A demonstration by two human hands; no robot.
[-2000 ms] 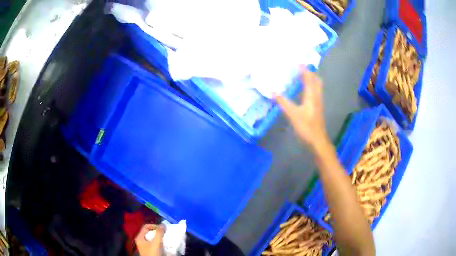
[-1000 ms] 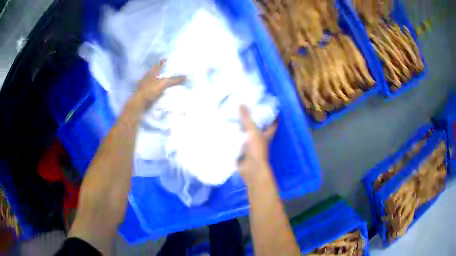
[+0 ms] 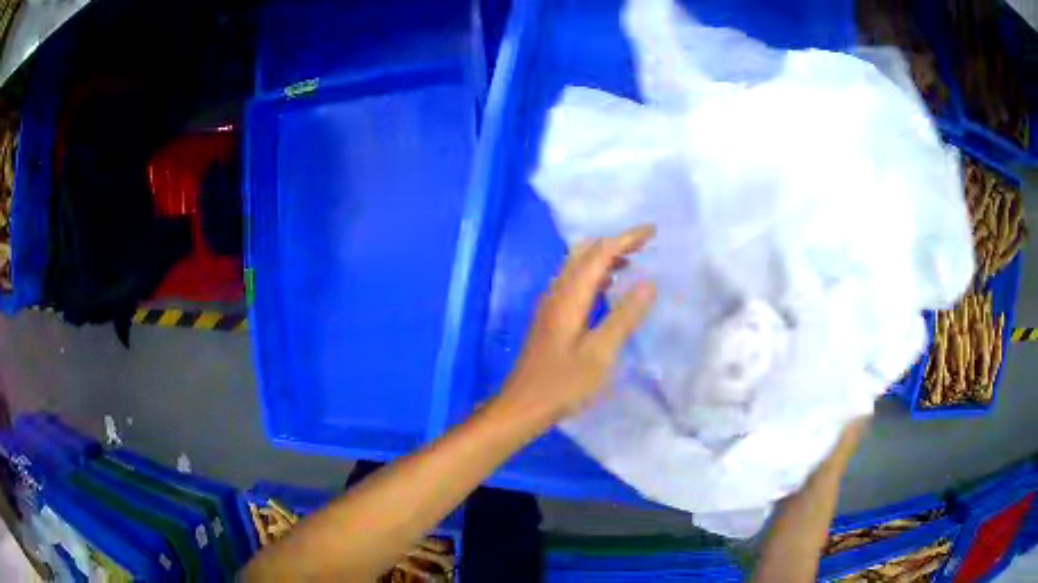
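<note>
A large bundle of crumpled white liner sheets (image 3: 842, 205) is above the right part of a blue crate (image 3: 524, 273) and hides much of it. My left hand (image 3: 586, 325) is at the bundle's left edge, thumb and fingers apart, with nothing seen gripped. My right hand is hidden behind the bundle's lower right; only my right wrist and forearm (image 3: 814, 501) show. An empty blue crate (image 3: 364, 262) stands directly to the left.
A black cloth (image 3: 103, 228) and a red stool (image 3: 199, 273) are at the left. Crates of tan sticks (image 3: 962, 353) stand at the right, with more crates along the bottom. Stacked blue crates (image 3: 125, 512) are at the lower left. Yellow-black tape (image 3: 188, 320) marks the grey floor.
The white bundle has moved right and spread out, uncovering part of the blue crate. My left hand has moved right, to the bundle's edge; my right hand has gone behind it.
</note>
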